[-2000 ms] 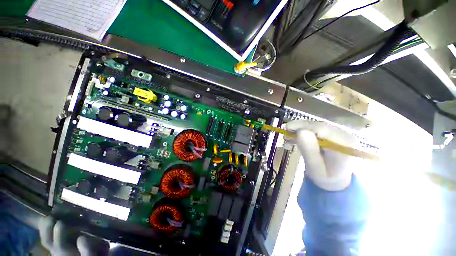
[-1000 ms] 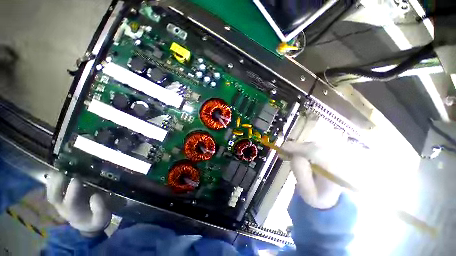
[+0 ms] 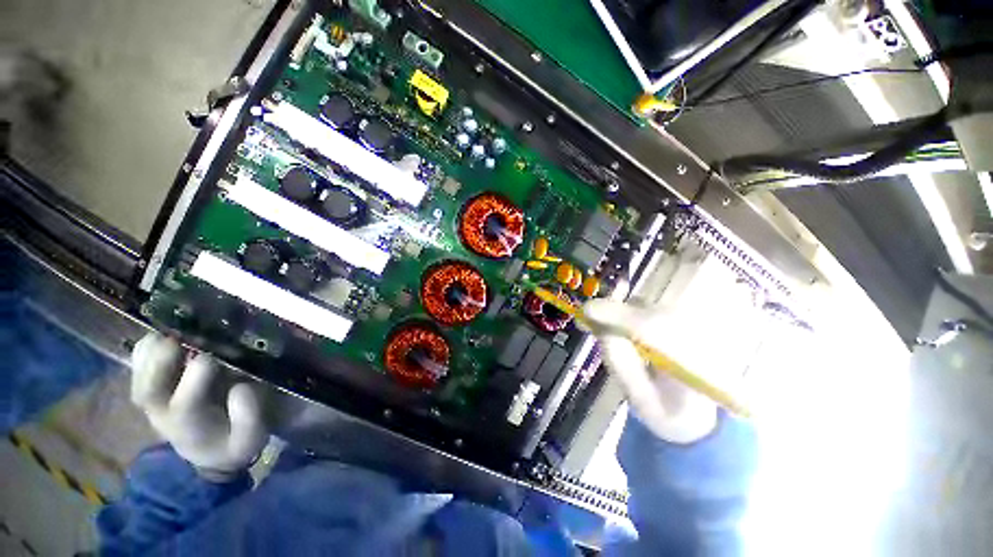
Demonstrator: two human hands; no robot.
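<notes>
A large green circuit board [image 3: 381, 261] lies in a dark carrier with bright metal edge bars [image 3: 212, 163]. It bears three white heatsink bars [image 3: 348, 152], three large copper-red toroidal inductors [image 3: 453, 293] and a smaller darker one [image 3: 548, 309]. My right hand [image 3: 653, 370], gloved white, holds a thin yellow stick [image 3: 691, 378] like a pencil. Its tip is over the smaller inductor's upper edge; contact cannot be told. My left hand [image 3: 201, 403], gloved white, rests with curled fingers at the carrier's near left edge; whether it grips the rail is unclear.
A metal rail [image 3: 697, 174] runs behind the carrier. A green mat [image 3: 577, 49] with a dark device [image 3: 697, 33] lies beyond it. Dark cables [image 3: 828, 165] hang at upper right. Glaring light washes out the right side. A chain [image 3: 583, 492] shows at the near edge.
The view has shifted, so the board appears turned. The stick's tip has moved from the board's right edge, past the small orange-yellow parts, to the smaller inductor. The left hand stays at the near edge.
</notes>
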